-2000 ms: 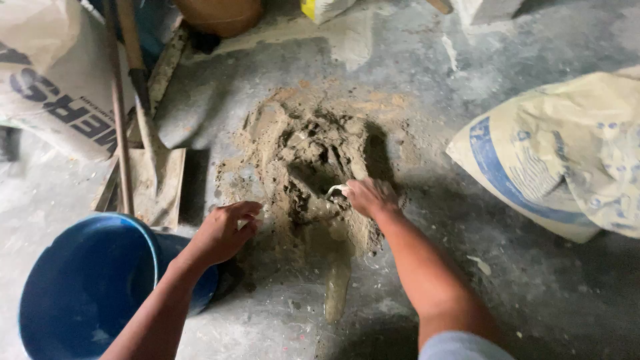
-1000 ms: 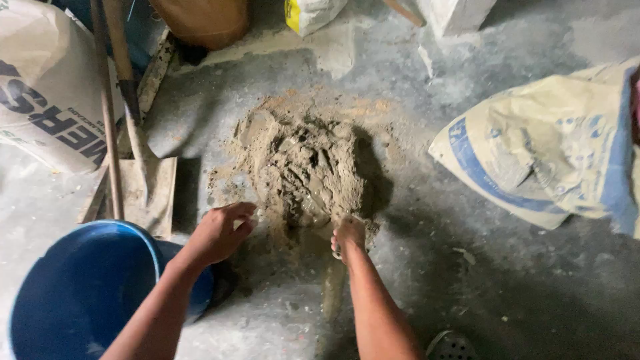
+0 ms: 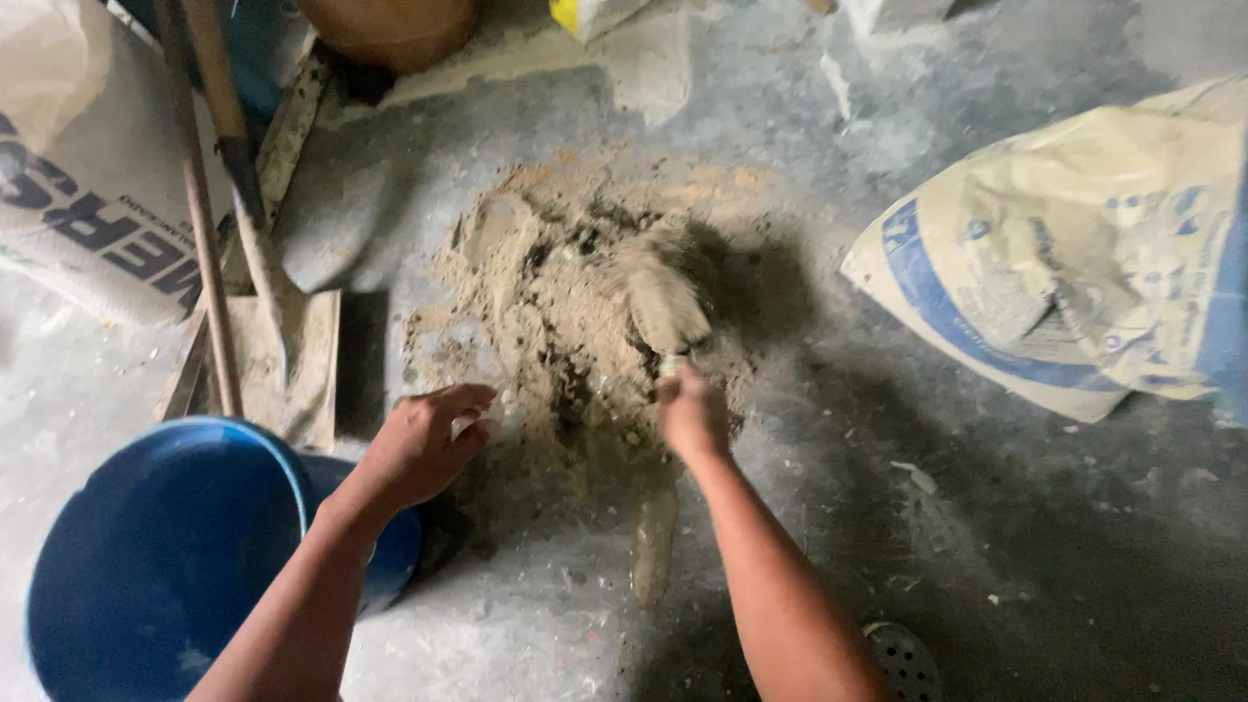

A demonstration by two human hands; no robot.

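A heap of wet mortar [image 3: 556, 292] lies on the concrete floor, with a streak of water [image 3: 653, 536] running from its near side. My right hand [image 3: 694, 414] is closed round the handle of a trowel [image 3: 666, 304], whose blade is blurred and carries mortar at the heap's right part. My left hand [image 3: 434, 439] hovers at the near left edge of the heap, fingers curled and apart; a small pale, translucent thing shows by its fingertips, too unclear to name. A blue plastic bucket [image 3: 166, 575] stands below and left of that hand.
A shovel [image 3: 258, 253] and a wooden pole [image 3: 195, 214] lean beside a white woven sack [image 3: 88, 175] at the left. Right of the heap lies a crumpled cream and blue bag [image 3: 1053, 253]. A brown container [image 3: 390, 29] is at the top, a perforated shoe [image 3: 902, 663] at the bottom.
My right hand has moved up and away from the heap's near edge, and the trowel blade now shows over its right part. The left hand has stayed much the same.
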